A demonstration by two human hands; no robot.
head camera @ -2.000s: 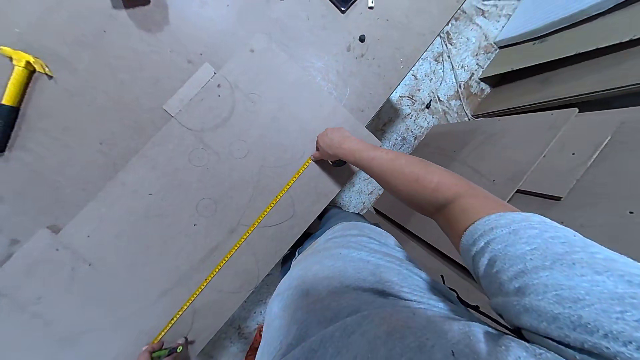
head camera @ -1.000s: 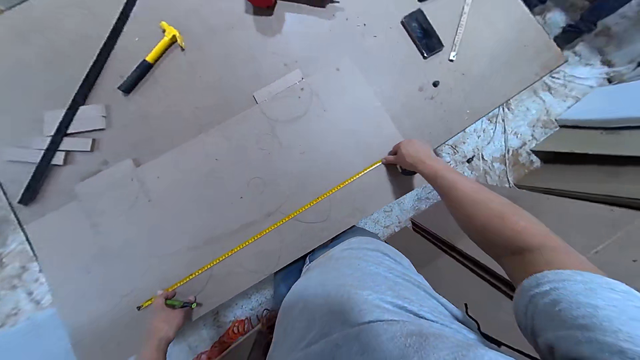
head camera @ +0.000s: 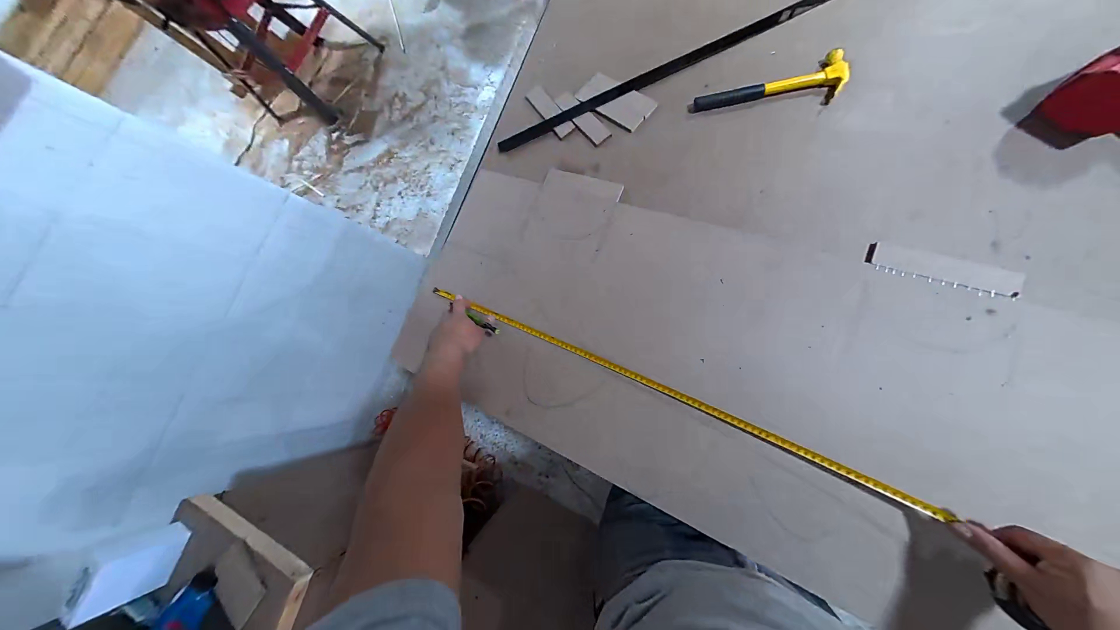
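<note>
A yellow tape measure blade (head camera: 700,403) lies stretched across a flat board (head camera: 665,289). My left hand (head camera: 458,331) is at the blade's left end, near its hook, and also holds a small green and black tool, perhaps a pencil or marker (head camera: 483,322). At the lower right, my right hand (head camera: 1041,569) grips the other end of the blade; a dark object, likely the tape case, shows partly under the palm. A claw hammer (head camera: 779,88) with a yellow and black handle rests beyond the board.
A black metal bar (head camera: 665,72) lies over several small board offcuts (head camera: 617,103). A thin strip (head camera: 949,269) and a red object (head camera: 1081,101) are at the right. A pale panel (head camera: 175,289) stands left, above a wooden frame (head camera: 254,538). Red coiled hose (head camera: 479,472) lies below the board.
The view has swung left, bringing the pale panel in. My left hand is still near the hook end, and the blade remains stretched between both hands.
</note>
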